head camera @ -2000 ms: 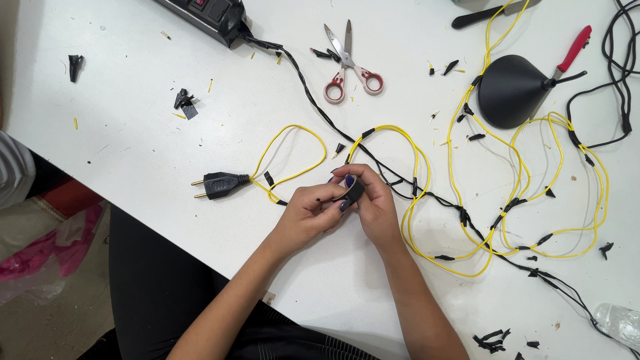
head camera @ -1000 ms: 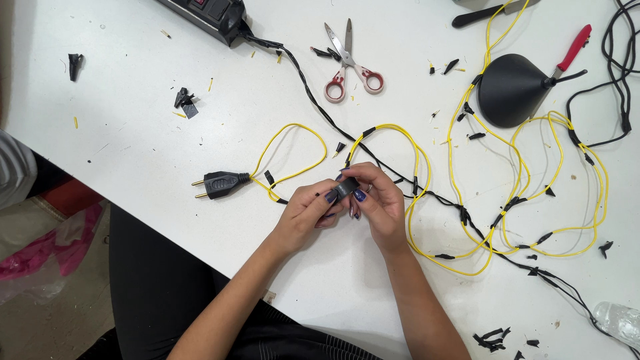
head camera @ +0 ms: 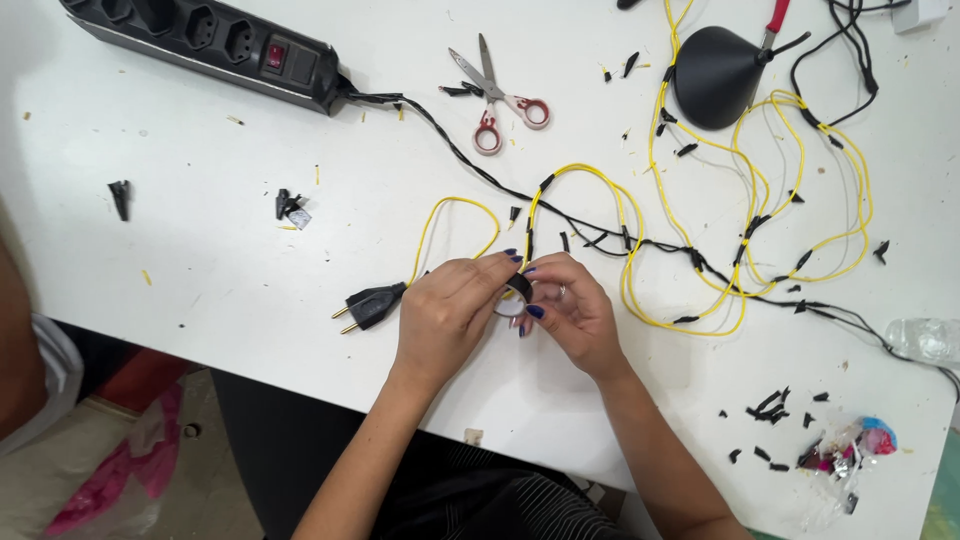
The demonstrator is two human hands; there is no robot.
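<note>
My left hand [head camera: 448, 315] and my right hand [head camera: 574, 311] meet over the white table. Between them is a small roll of black electrical tape [head camera: 519, 288], its ring partly covered by fingers. My right fingers and thumb pinch the roll's right side. The left fingers lie over the yellow wire [head camera: 574, 166] where its black-taped part runs down to the hands; their exact grip is hidden. Left of my left hand lies a black two-pin plug [head camera: 373, 305] with a loop of yellow wire. Open scissors [head camera: 493, 94] with red and white handles lie farther up.
A black power strip [head camera: 247, 56] lies at the upper left, its twisted black cable [head camera: 465, 159] crossing the table. Yellow wire loops, a black cone [head camera: 712, 79] and a red-handled tool [head camera: 778, 16] are at right. Tape scraps [head camera: 769, 405] and a plastic bag [head camera: 844, 465] lie lower right. Another person's arm [head camera: 16, 345] shows at left.
My hands have moved from handling the tape roll in front of the wire to the taped yellow wire, with the left fingers now over it. The view has shifted somewhat.
</note>
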